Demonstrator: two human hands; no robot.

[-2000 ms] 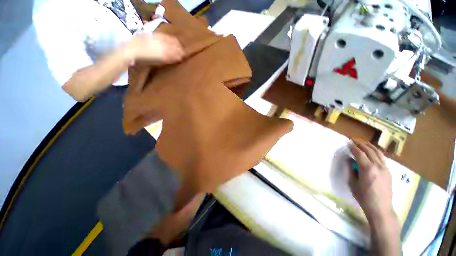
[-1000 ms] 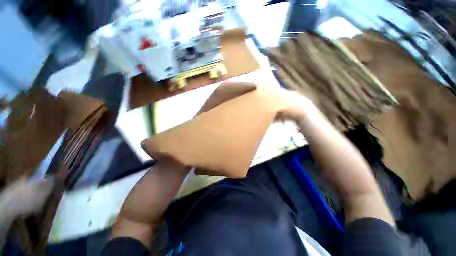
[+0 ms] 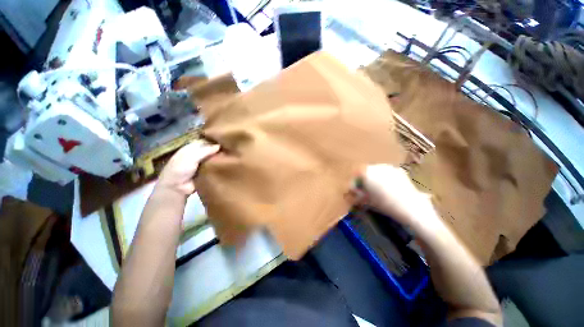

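Note:
A brown bag panel (image 3: 307, 134) is spread in the air between my hands, in the middle of the head view. My left hand (image 3: 191, 163) grips its left edge. My right hand (image 3: 384, 188) grips its lower right edge; something small and dark shows at its fingers, too blurred to name. The panel hides part of the table and some strips behind it. The pattern sewing machine (image 3: 83, 121) with its red logo stands at the left. The yellow-edged clamp frame (image 3: 170, 148) sits under its head, just behind my left hand.
Wide brown panels (image 3: 474, 166) lie at the right. A blue bin (image 3: 387, 281) is below my right hand. A dark control screen (image 3: 300, 38) stands behind the panel. Coiled straps (image 3: 551, 64) lie at the upper right. A panel stack (image 3: 25, 249) is at the lower left.
The view has swung to the right, so the machine now shows at the left. The panel, folded over before, is now opened out and held higher, towards the right-hand panels.

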